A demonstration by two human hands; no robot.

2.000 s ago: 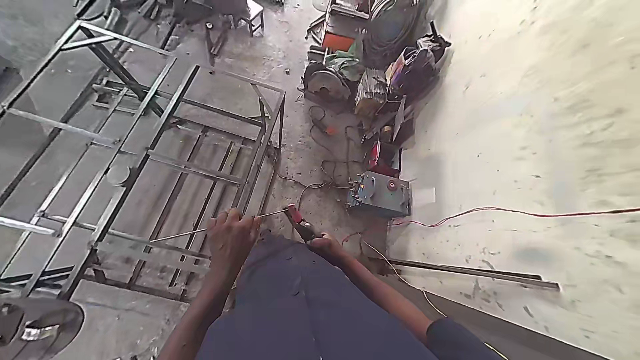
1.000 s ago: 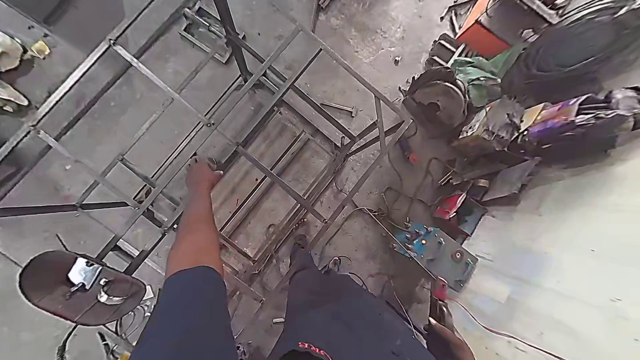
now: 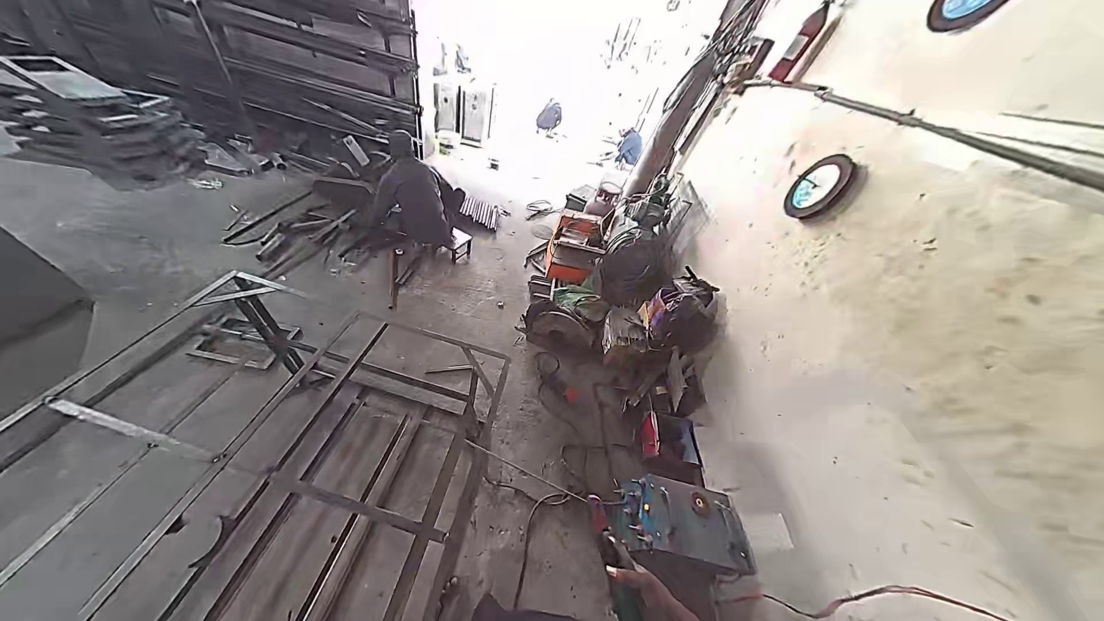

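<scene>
Near the bottom edge, my right hand [image 3: 642, 586] grips a welding electrode holder [image 3: 601, 526] with a red tip. A thin welding electrode [image 3: 526, 473] extends from it up and left toward the edge of a welded steel frame [image 3: 371, 509]. Just beyond the hand stands a blue-grey welding machine [image 3: 690, 517] with knobs on top. My left hand is out of view. The frame's long bars and cross bars fill the lower left.
Cables [image 3: 526, 535] trail over the floor between frame and machine. An open red box [image 3: 671, 440], a bag [image 3: 681, 310] and an orange machine [image 3: 573, 246] line the wall. A person [image 3: 414, 194] sits by scrap metal [image 3: 302, 224]. A fire extinguisher [image 3: 800, 43] hangs on the wall.
The view has swung up toward the bright far end. My left hand, on the frame a second ago, has left the view. My right hand still grips the electrode holder.
</scene>
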